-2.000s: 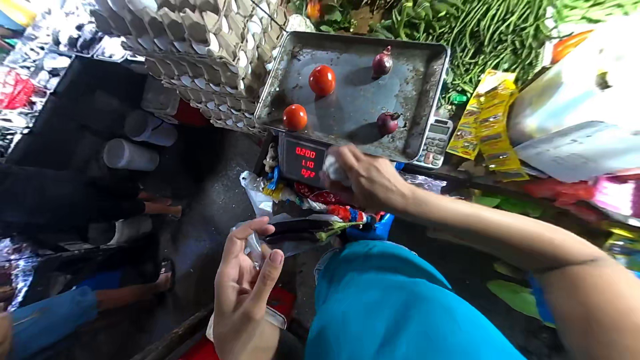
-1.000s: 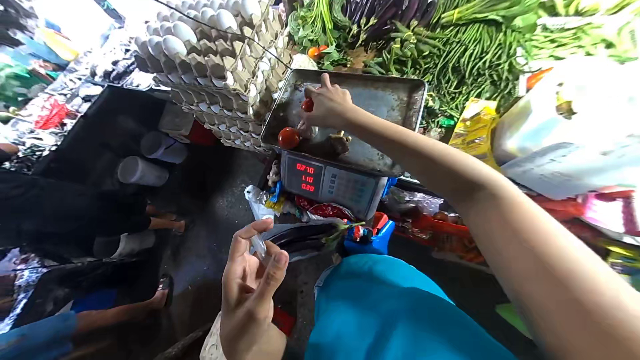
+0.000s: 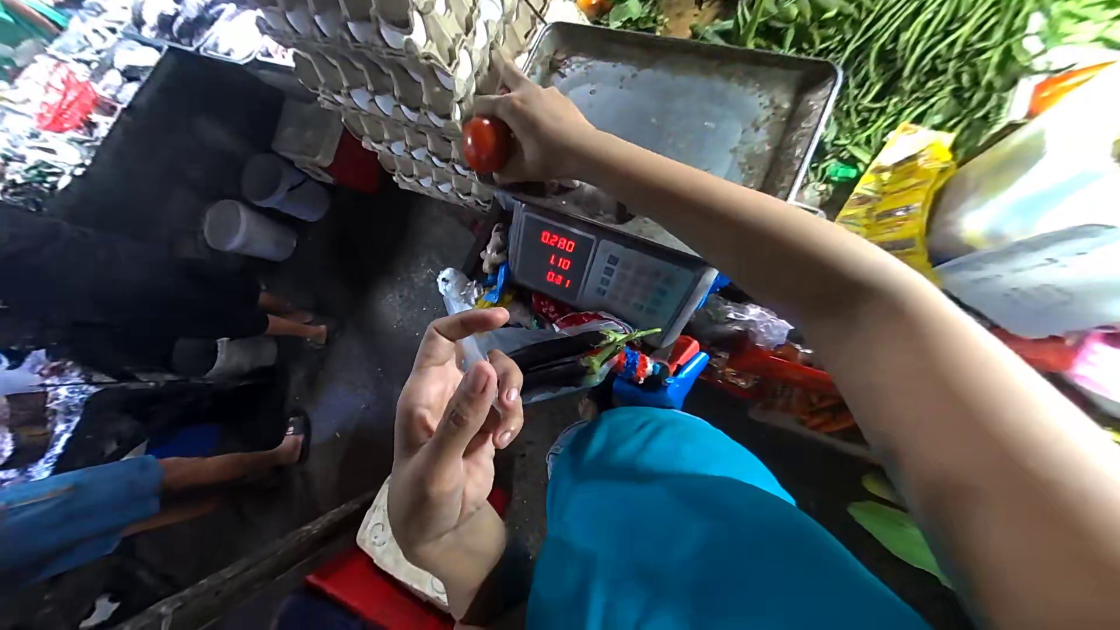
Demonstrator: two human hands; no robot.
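My right hand (image 3: 542, 131) is over the left end of the metal tray (image 3: 674, 96), with a red tomato (image 3: 486, 144) held at its fingers. The tray rests on a digital scale (image 3: 604, 267) with lit red digits; the forearm crosses its right part. Whether anything lies beneath the hand is hidden. Below the scale, my left hand (image 3: 464, 402) is raised palm up, its fingers curled round the edge of a clear plastic bag (image 3: 477, 337). Long dark eggplants (image 3: 560, 354) with green stems lie in the bag, beside that hand.
Stacked egg trays (image 3: 394, 87) stand against the tray's left side. Green beans (image 3: 910, 70) lie behind it, and yellow packets (image 3: 901, 192) hang at right. A blue plastic object (image 3: 661, 381) is below the scale. Other people's legs (image 3: 219, 472) show at left.
Two seconds ago two tomatoes and two red onions lay on the tray. My right hand has moved from the scale's front to the tray's left end and taken hold of a tomato; the onions are not seen now.
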